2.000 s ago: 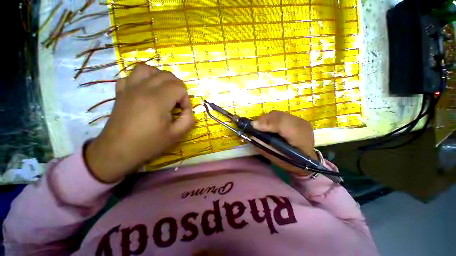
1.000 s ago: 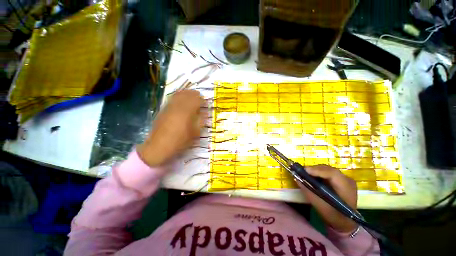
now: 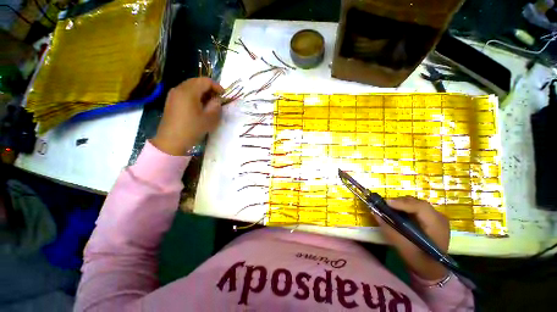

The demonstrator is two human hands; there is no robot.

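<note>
The yellow flexible circuit panel with brown grid lines lies on the white board, with strong glare. Thin dark and red-brown lead wires lie across its left edge. My right hand holds the black soldering iron, with the feed tube alongside; its metal tip is over the panel's left-centre part. My left hand is at the board's left edge, with its fingertips at loose lead wires; whether it grips one cannot be told.
A round tin and an open brown box stand beyond the panel. Dark cutters and a phone lie at the back right. Stacked yellow panels are at far left on a blue-edged tray. A black box is at right.
My left hand has moved from over the panel's left part to the loose wires at the board's left edge. My right hand still holds the iron. The view has shifted, showing more of the bench.
</note>
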